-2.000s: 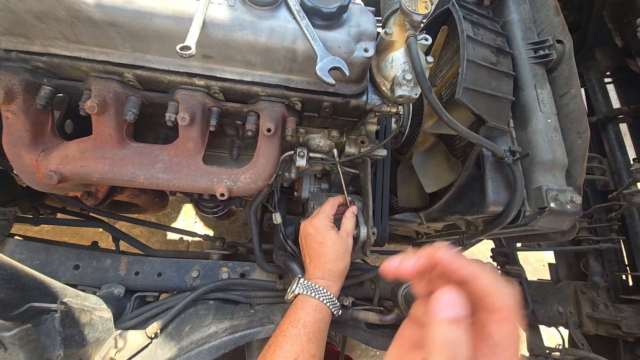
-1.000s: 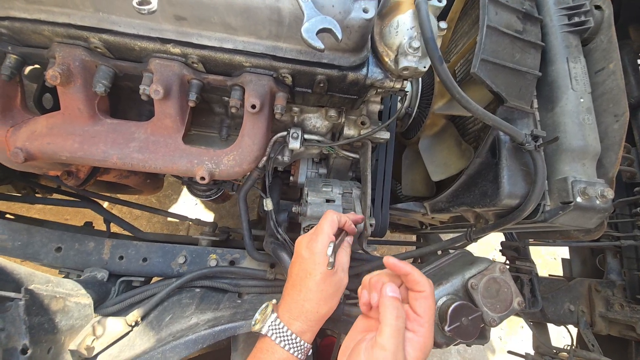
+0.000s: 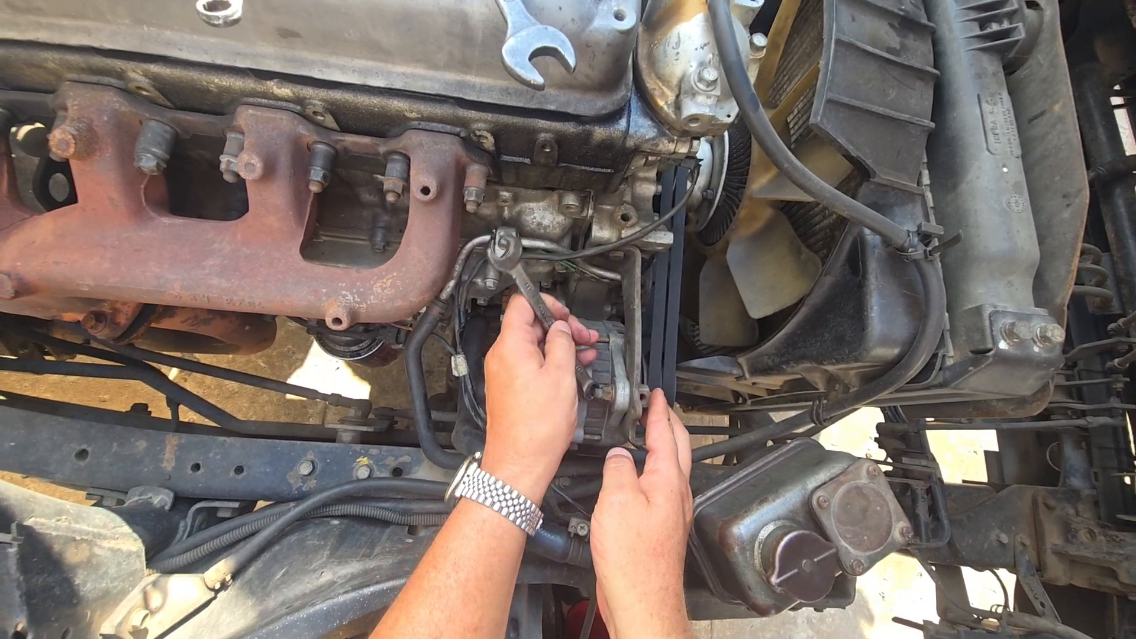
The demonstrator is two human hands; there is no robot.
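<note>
My left hand (image 3: 532,382), with a metal-band watch at its wrist, grips a combination wrench (image 3: 532,293). The wrench's ring end lies at a bolt fitting beside a thin metal pipe, below the cylinder head; its other end reaches down by the alternator (image 3: 608,382), which my left hand partly hides. My right hand (image 3: 643,506) is raised beside the alternator's lower right, fingertips near the adjusting bracket (image 3: 633,328); whether they touch it I cannot tell. No tool shows in it.
An open-end wrench (image 3: 537,53) and a ring end (image 3: 219,11) lie on the valve cover (image 3: 355,40). Left is the rusty exhaust manifold (image 3: 222,257). Drive belts (image 3: 667,293) and a fan (image 3: 772,262) are at right. A capped metal reservoir (image 3: 754,515) stands lower right; hoses (image 3: 355,493) run below.
My left hand has brought the wrench up to the fitting by the pipe. My right hand has moved in close to the alternator. The view has shifted a little nearer.
</note>
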